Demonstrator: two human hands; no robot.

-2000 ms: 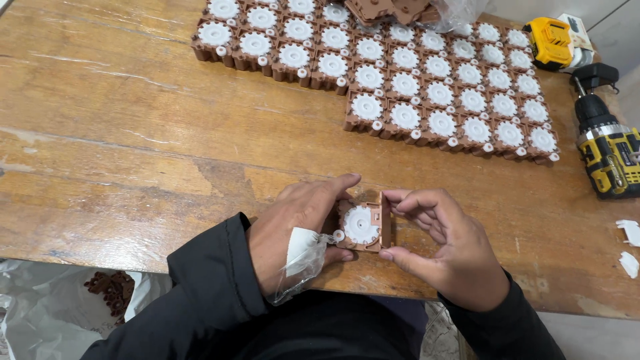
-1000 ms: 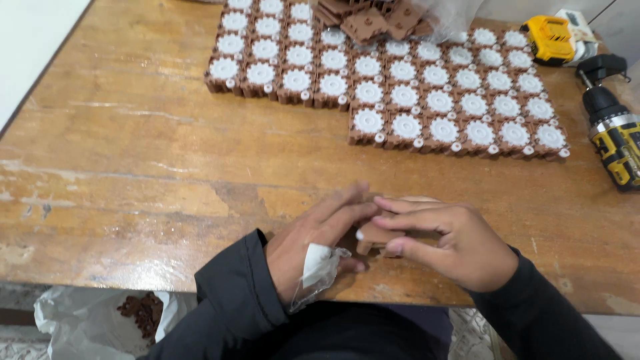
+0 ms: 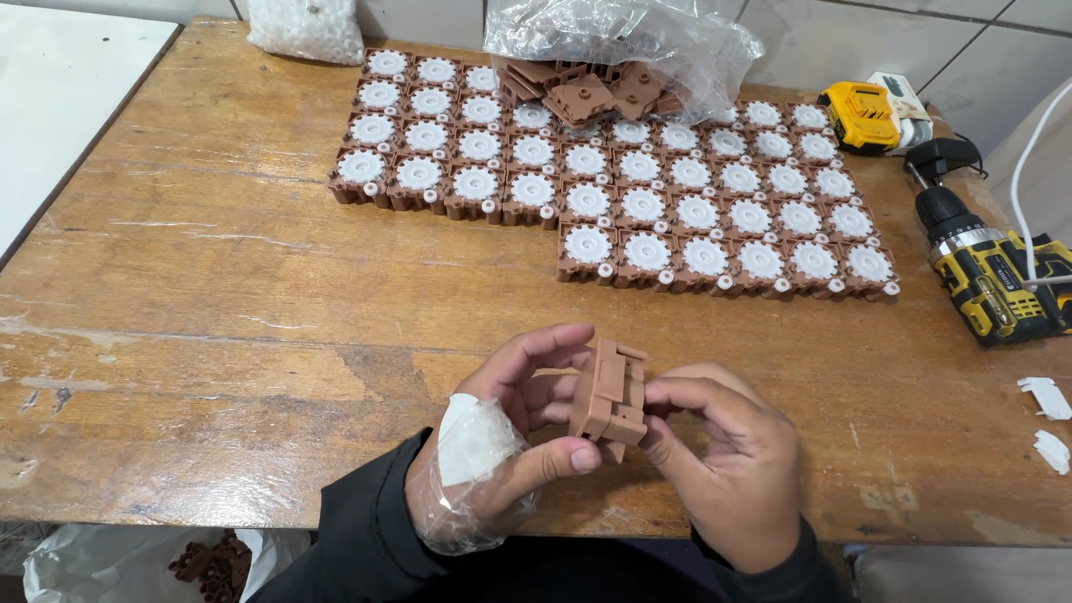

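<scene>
A brown plastic housing (image 3: 610, 392) is held on its side above the table's near edge. My left hand (image 3: 511, 435) grips it from the left, thumb low and fingers behind; clear film and a white patch wrap that hand's back and wrist. My right hand (image 3: 729, 452) pinches the housing's right side between thumb and fingers. Its white gear does not show from this side. Beyond the hands, rows of brown housings with white plastic gears (image 3: 645, 203) stand packed together. Loose brown plastic plates (image 3: 582, 96) lie on the rear rows, partly under a clear plastic bag (image 3: 620, 38).
A cordless drill (image 3: 988, 268) and a yellow battery (image 3: 861, 117) lie at the right, with white plastic pieces (image 3: 1045, 397) nearer. A bag of small white parts (image 3: 306, 29) stands at the back. Below the table's left edge, a white bag (image 3: 92, 565) holds brown parts (image 3: 213, 568).
The housing was gear-side up two seconds ago; now it is turned on its side. My right hand, which covered it one second ago, has drawn back to its right side.
</scene>
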